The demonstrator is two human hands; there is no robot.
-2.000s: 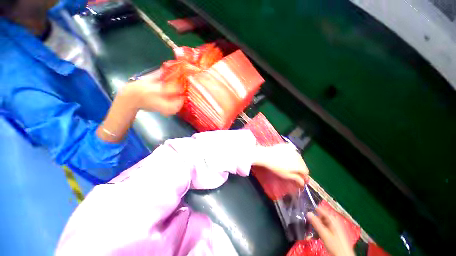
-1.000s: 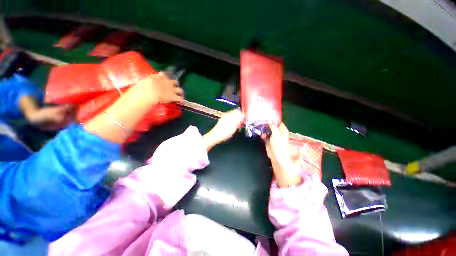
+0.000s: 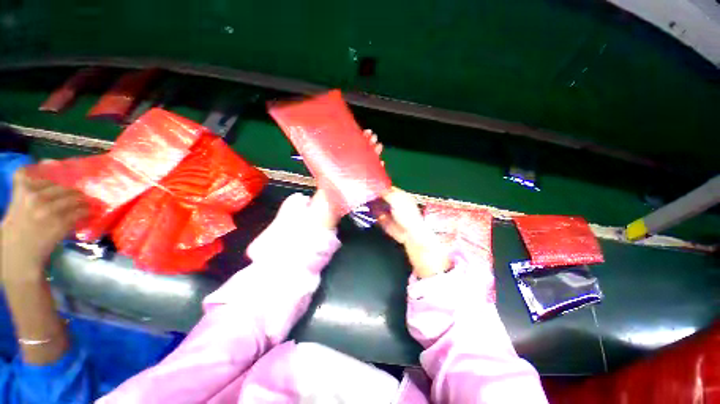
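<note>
A red bubble bag is held up over the ledge's far edge, tilted to the left. A dark bagged product in shiny clear plastic shows at its near end. My left hand grips the bag's left side, partly hidden by the bag; some fingers show past its right edge. My right hand holds the near end with the bagged product. How far the product is inside the bag is hidden.
A tied bundle of red bubble bags lies left, beside a neighbouring worker's hand. A red bag and a dark bagged item lie right. The green belt carries items. A grey bar slants at right.
The held red bag has moved left and tilted left from nearly upright. The neighbour's hand has moved left, off the bundle's right side. The camera view has shifted slightly.
</note>
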